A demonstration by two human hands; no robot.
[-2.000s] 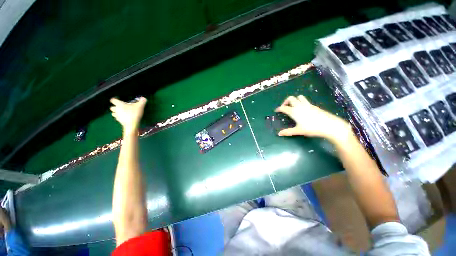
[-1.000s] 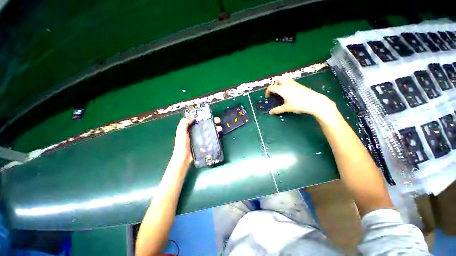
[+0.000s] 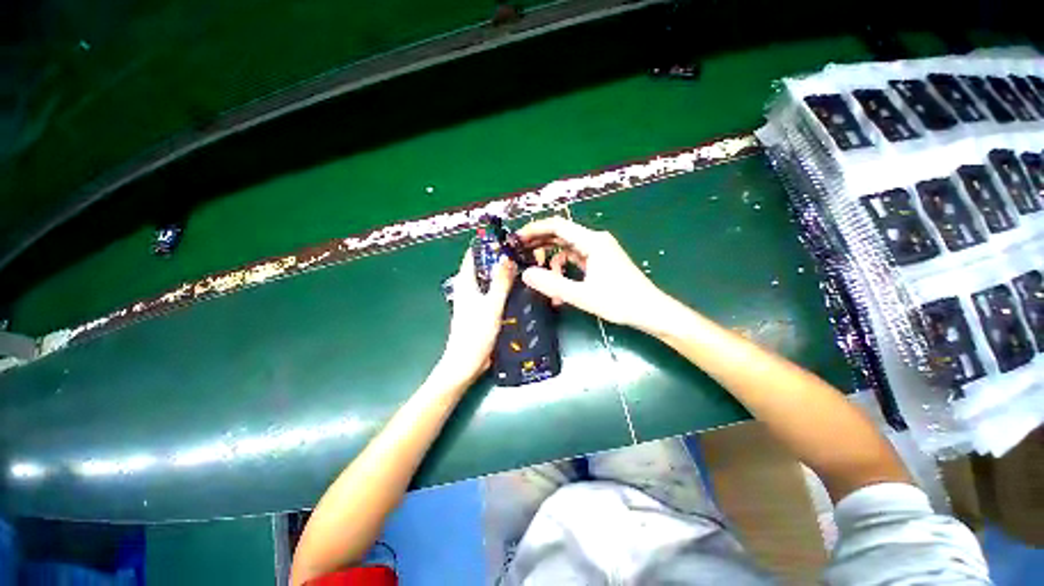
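Note:
A black phone body (image 3: 528, 338) with orange marks on its lower part is tilted over the bench, top end away from me. My left hand (image 3: 472, 315) grips its left side, thumb near the exposed circuitry. My right hand (image 3: 590, 275) is at its upper right, with bent fingers around a small dark piece, seemingly a black cover (image 3: 499, 235), at the phone's top. The fingers partly hide this piece. A small dark edge shows just left of my left hand; I cannot tell what it belongs to.
Stacked blister trays (image 3: 853, 172) with rows of black plates stand at the right. Dark phones lie on the green conveyor at far left (image 3: 167, 239) and top centre (image 3: 675, 71), beyond the chipped edge (image 3: 378, 235). White specks dot the green bench (image 3: 286, 378). Brown cardboard (image 3: 756, 492) is below.
My left hand went from the conveyor to a phone and now holds one upright before me. My right hand has moved left from the loose covers to the phone's top. The conveyor phones have shifted slightly.

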